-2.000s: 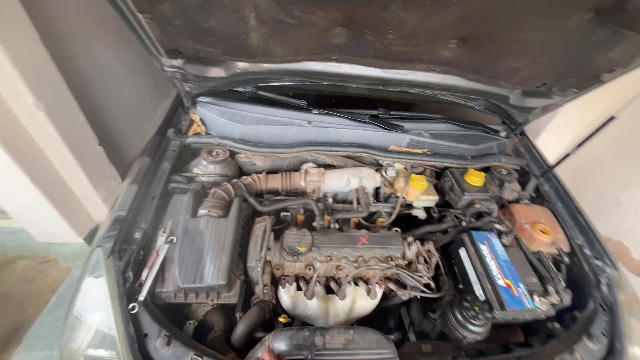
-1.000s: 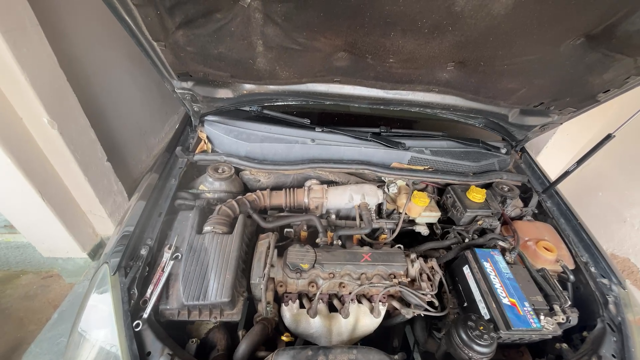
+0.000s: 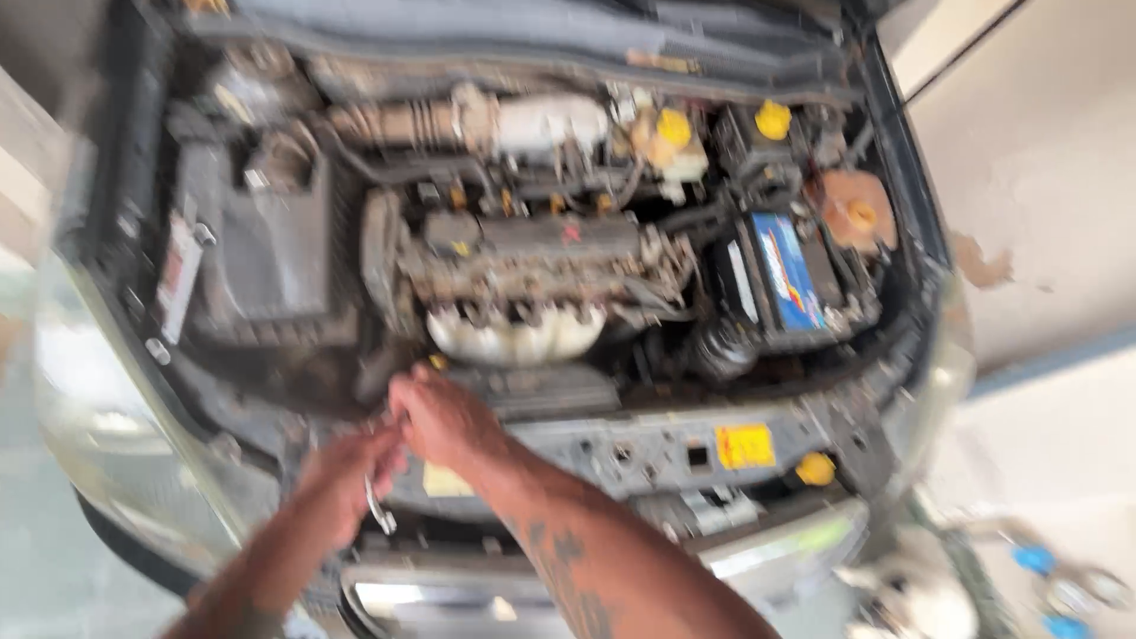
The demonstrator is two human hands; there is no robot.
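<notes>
Both hands meet over the front crossmember of the car's engine bay. My left hand (image 3: 377, 453) is closed around a metal wrench (image 3: 379, 504), whose end sticks out below the fingers. My right hand (image 3: 439, 413) lies against my left hand, just in front of the exhaust manifold heat shield (image 3: 519, 333); its fingers are blurred, and whether it holds anything is hidden. The engine's valve cover (image 3: 550, 240) bears a red X. A yellow-topped dipstick (image 3: 437, 361) shows just beyond the right hand's fingers.
Another wrench (image 3: 180, 293) lies beside the black air filter box (image 3: 271, 248) at the left. On the right are the battery (image 3: 785, 275), the coolant tank (image 3: 854, 211) and a reservoir with a yellow cap (image 3: 674, 129). The grille (image 3: 461, 599) edges the front.
Both hands, out of view in the earlier frames, are now over the front crossmember with a wrench. The view has tilted down, bringing in the front of the car.
</notes>
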